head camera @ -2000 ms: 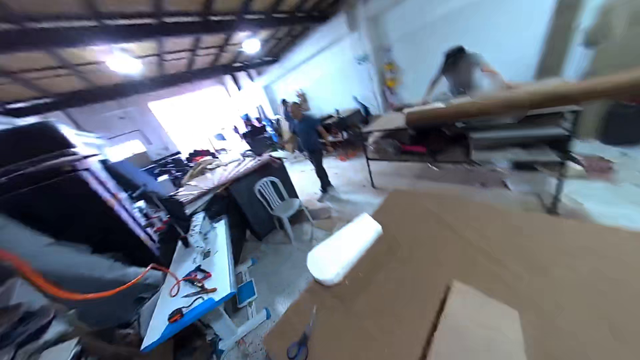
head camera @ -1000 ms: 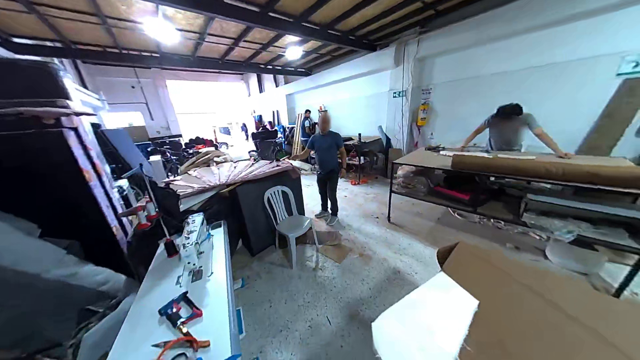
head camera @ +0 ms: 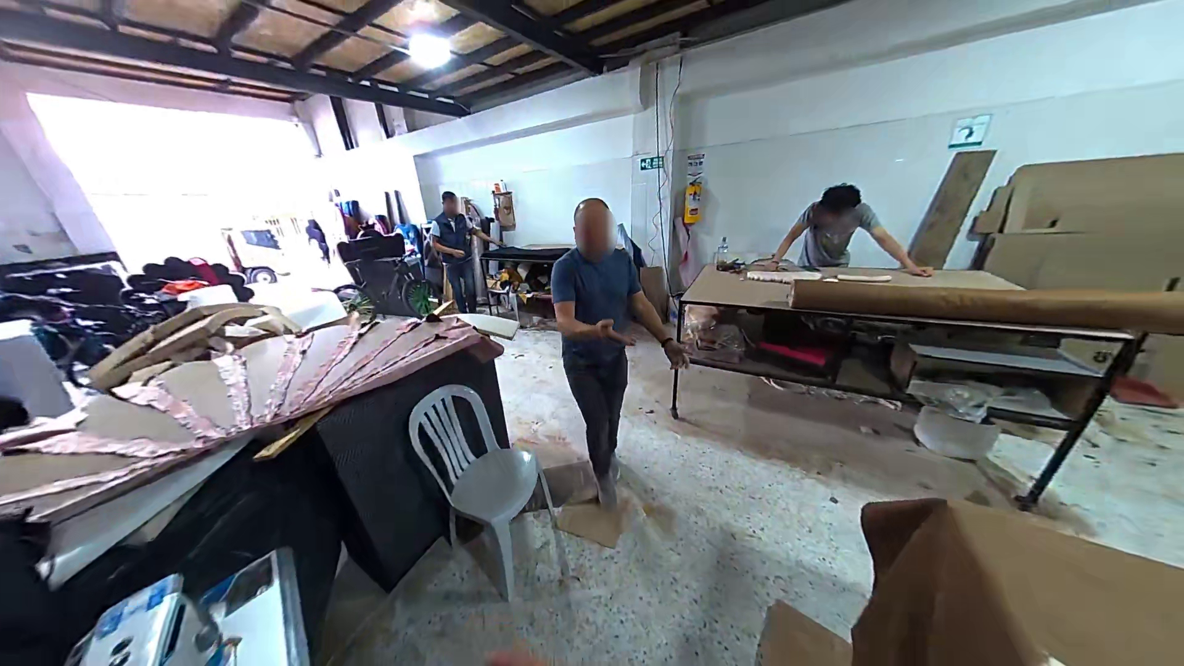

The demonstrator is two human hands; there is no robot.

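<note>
At the bottom edge, left of centre, a small blurred skin-toned patch shows, perhaps part of my left hand [head camera: 516, 658]; what it holds or touches is hidden. My right hand is out of view. Brown cardboard [head camera: 1036, 583] fills the lower right corner, with a raised, folded edge. A smaller cardboard piece [head camera: 803, 636] lies beside it. In the lower left corner stands a white and blue sewing machine [head camera: 139, 624], cut off by the frame, with part of a pale tabletop [head camera: 268, 601] next to it.
A white plastic chair [head camera: 495, 481] stands beside a dark bench piled with pink-edged panels [head camera: 277, 370]. A person in a blue shirt [head camera: 597, 305] faces me, hands out. Another leans over a worktable [head camera: 731, 289] bearing a long brown roll [head camera: 980, 305]. A third person [head camera: 453, 245] stands farther back.
The view has swung a lot. The person in the blue shirt, turned away one second ago, now faces me with both hands held out. The white piece seen by the cardboard earlier is largely out of frame.
</note>
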